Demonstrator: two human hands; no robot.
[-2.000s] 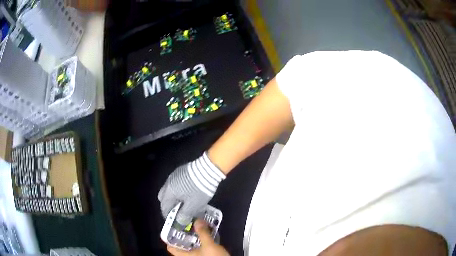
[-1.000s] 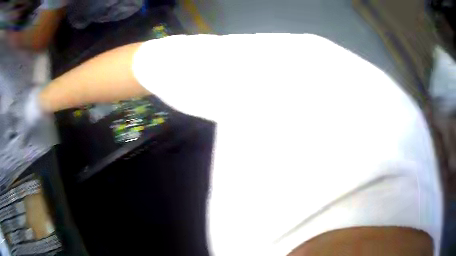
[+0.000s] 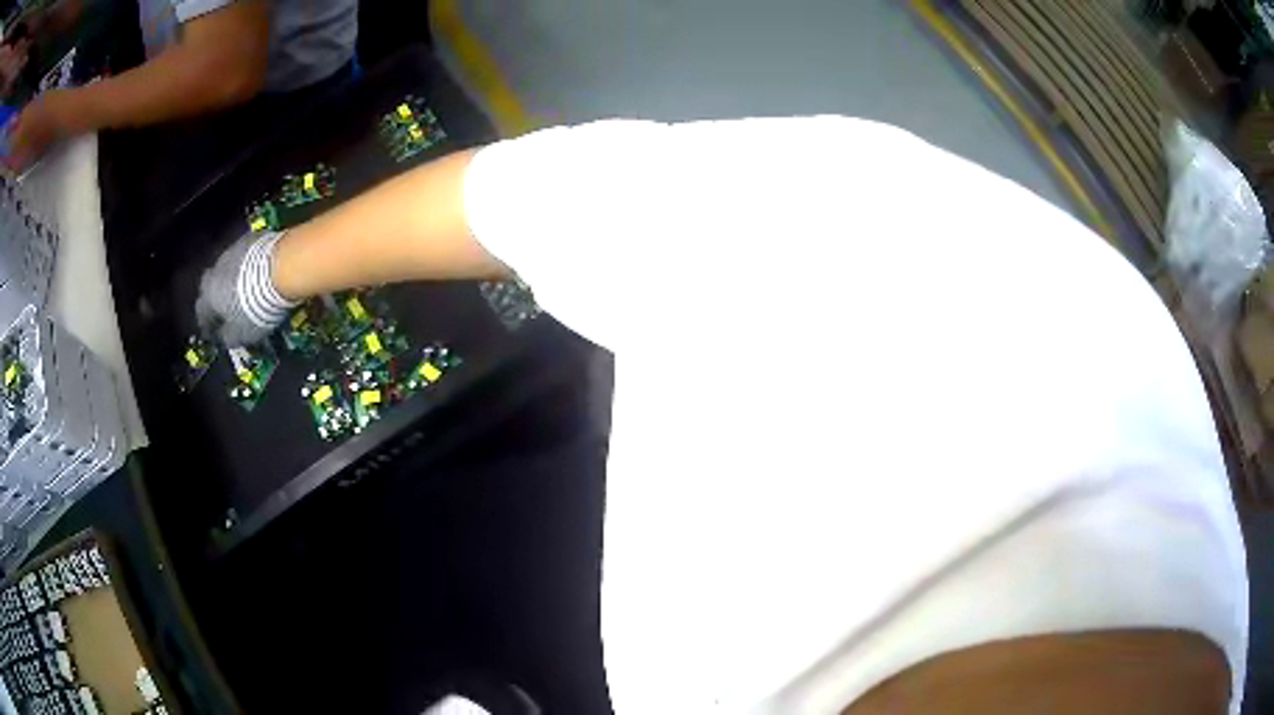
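Note:
My right hand (image 3: 240,293), in a grey glove with a white-striped cuff, is low over the left part of the black case top (image 3: 301,482). Green circuit boards with yellow blocks lie there; one (image 3: 252,374) is just below the hand and another (image 3: 196,360) is at its fingertips. The fingers point away and are blurred, so whether they hold anything is unclear. More boards (image 3: 370,342) lie beside and under my forearm. My left hand is out of the picture. The edge of a white object (image 3: 458,705), perhaps a housing, is cut off at the bottom.
White housing stacks (image 3: 70,419) stand at the left edge, a green board showing on top. Below them is the parts tray (image 3: 105,650) with rows of small blocks. Another person's arm (image 3: 168,81) reaches in at top left. A clear bag (image 3: 1213,210) is at far right.
Two seconds ago both hands were on a white housing at the bottom. My right hand then reached to the left-side stacks and is now over the boards. My left hand has left the picture.

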